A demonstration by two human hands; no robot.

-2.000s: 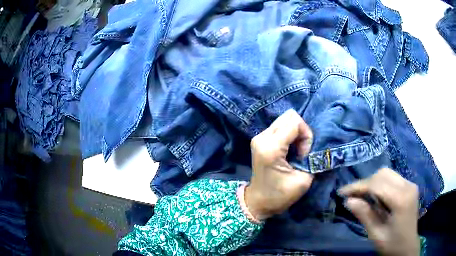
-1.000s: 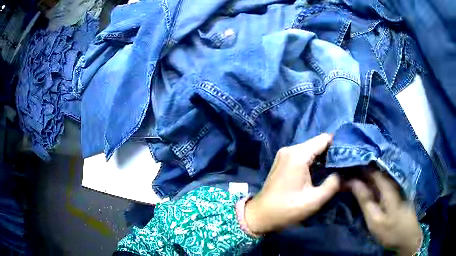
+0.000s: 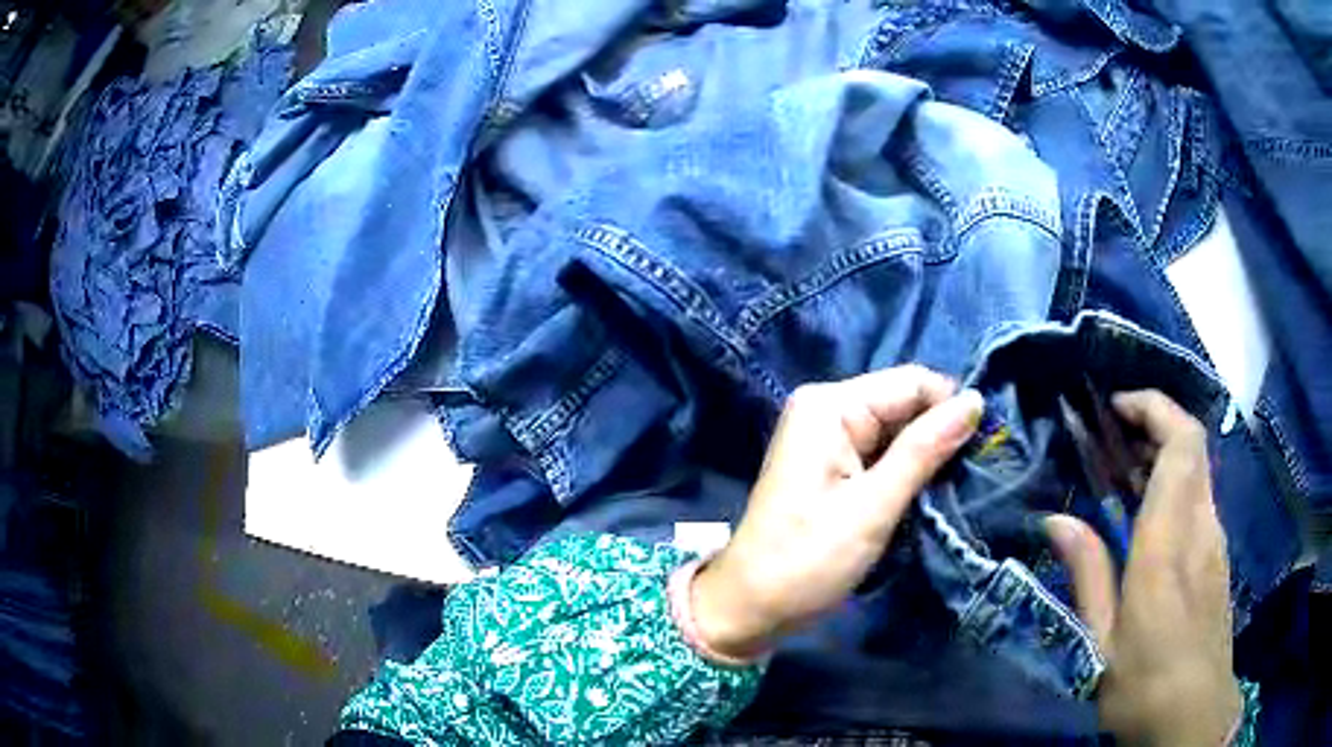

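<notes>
A faded blue denim garment (image 3: 730,190) lies in folds across the table. Its sleeve cuff (image 3: 1008,591) is spread open toward me, with the dark inside and some yellow stitching showing. My left hand (image 3: 862,504) pinches the cuff's left edge between thumb and fingertips. My right hand (image 3: 1161,547) is at the cuff's right side and holds dark thread snips (image 3: 1096,453), their thin blades pointing up inside the cuff opening. The snips are partly hidden by the fingers and blurred.
The white table (image 3: 351,504) shows at the left and right of the garment. A crumpled heap of blue-violet fabric (image 3: 132,248) is at the far left. More denim (image 3: 1271,175) lies at the right edge. The grey floor has a yellow line.
The cuff has been turned and opened so that its inside faces me. The snips now show in my right hand. Denim has come into view at the right edge.
</notes>
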